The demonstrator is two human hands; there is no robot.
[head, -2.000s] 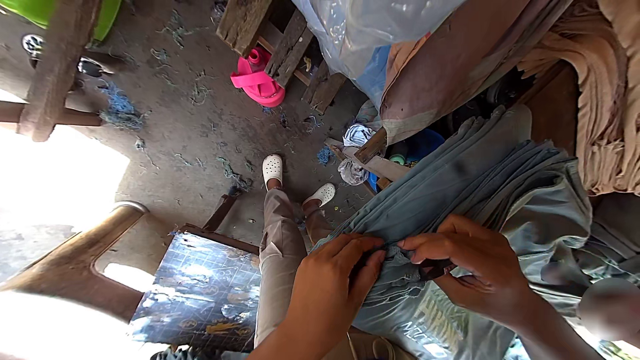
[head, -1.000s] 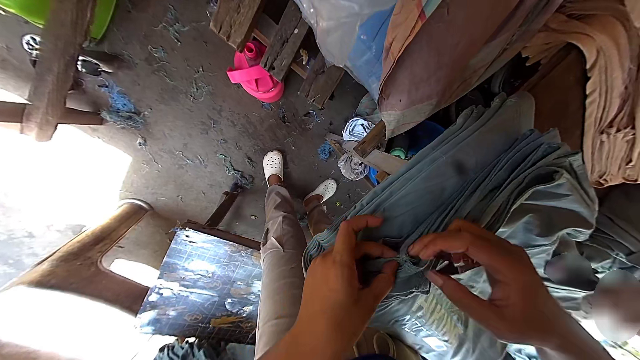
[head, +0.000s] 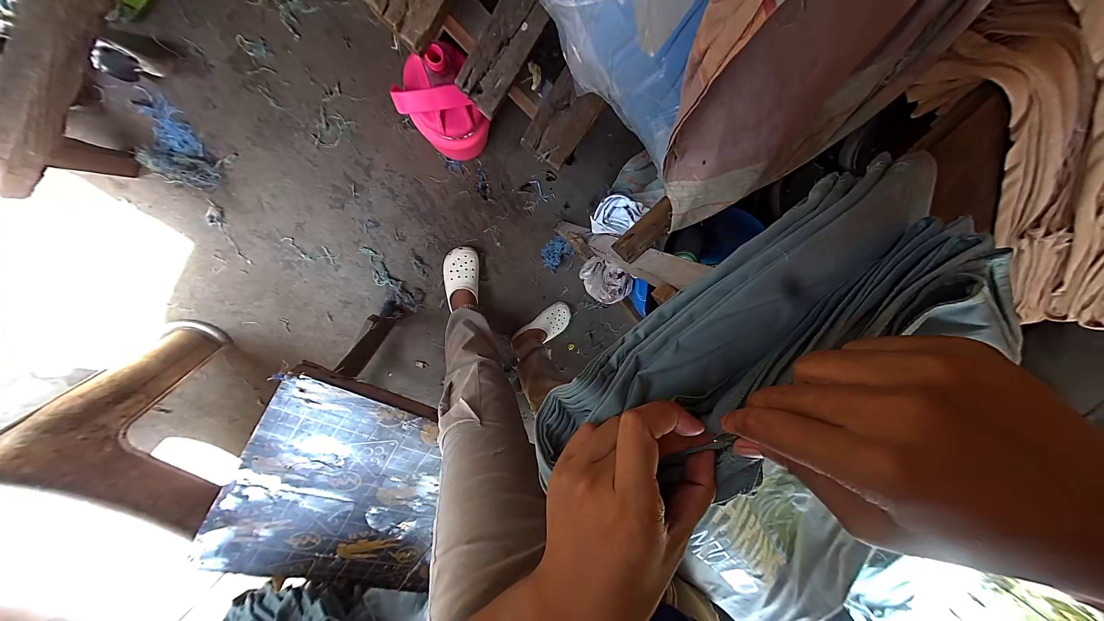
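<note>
A thick stack of folded grey-green fabric pieces [head: 750, 293] lies at a slant across the right half of the view. At its near end my left hand [head: 625, 492] pinches an edge of the cloth between thumb and fingertips. My right hand [head: 897, 431] meets it there from the right, its fingertips closed on the same narrow strip of cloth. A small shiny point shows between the two hands, too small to name. Part of the stack is hidden under my right hand.
Tan fabric pieces [head: 1048, 172] hang at the upper right, beside a brown cloth [head: 759, 103] and a plastic bag [head: 604, 60]. A pink sandal [head: 444, 103] and thread scraps lie on the floor. A worn board [head: 332, 483] and a wooden frame [head: 112, 414] stand at the left.
My right hand has shifted its hold, and its back now covers more of the stack. Both hands stay together at the near edge of the fabric.
</note>
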